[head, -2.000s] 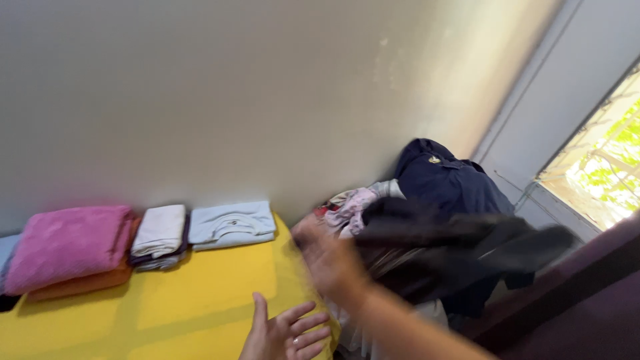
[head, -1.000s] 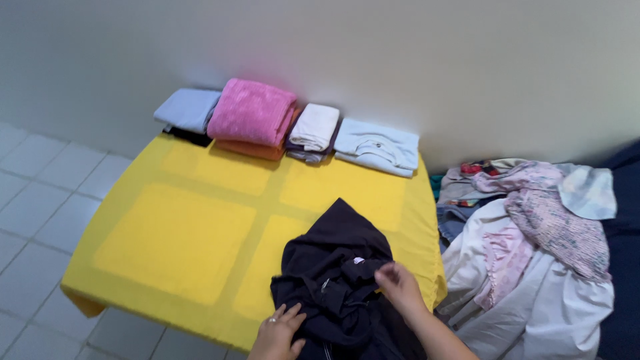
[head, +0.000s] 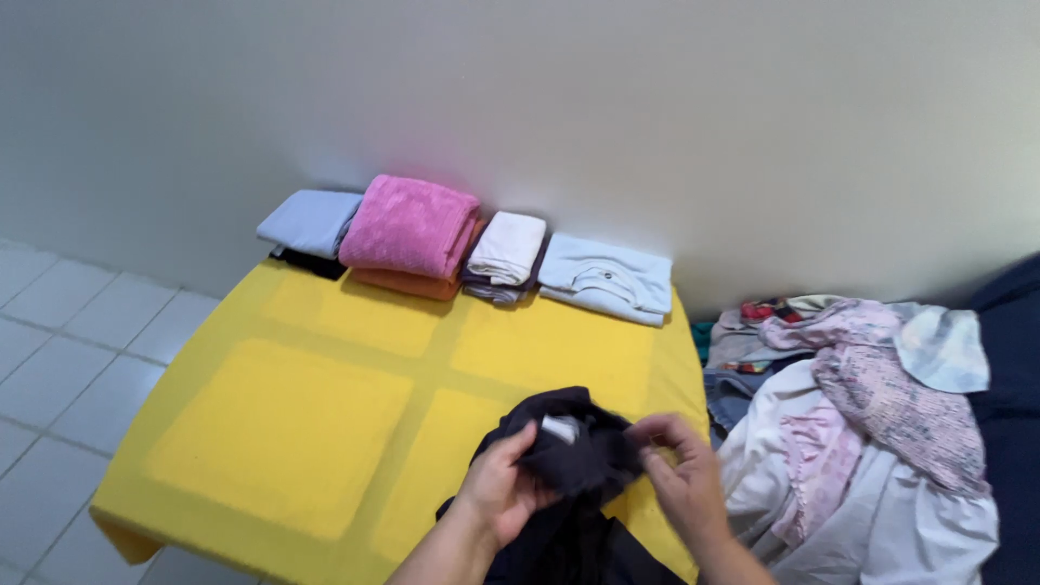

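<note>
A dark garment (head: 569, 520) lies bunched at the near right part of the yellow tablecloth (head: 276, 439), its upper part lifted between my hands. My left hand (head: 508, 487) grips it beside a white tag (head: 561, 428), thumb on top. My right hand (head: 678, 467) pinches its right edge, slightly blurred. Along the table's far edge stand a folded light blue cloth (head: 313, 219) over a black one, a pink towel (head: 410, 227) on an orange one, a folded white cloth (head: 510, 248) on darker ones, and a folded pale blue garment (head: 605, 276).
Right of the table is a heap of loose clothes, with a pink knitted piece (head: 902, 406) and white fabric (head: 918, 520). Dark blue fabric (head: 1016, 390) stands at the far right. A wall (head: 520, 106) rises behind the table, and a tiled floor (head: 73, 366) shows at left.
The dark garment, in blurred motion over the clothes heap two seconds ago, came to lie on the table. Since one second ago, both hands have lifted its upper part, showing the tag between them.
</note>
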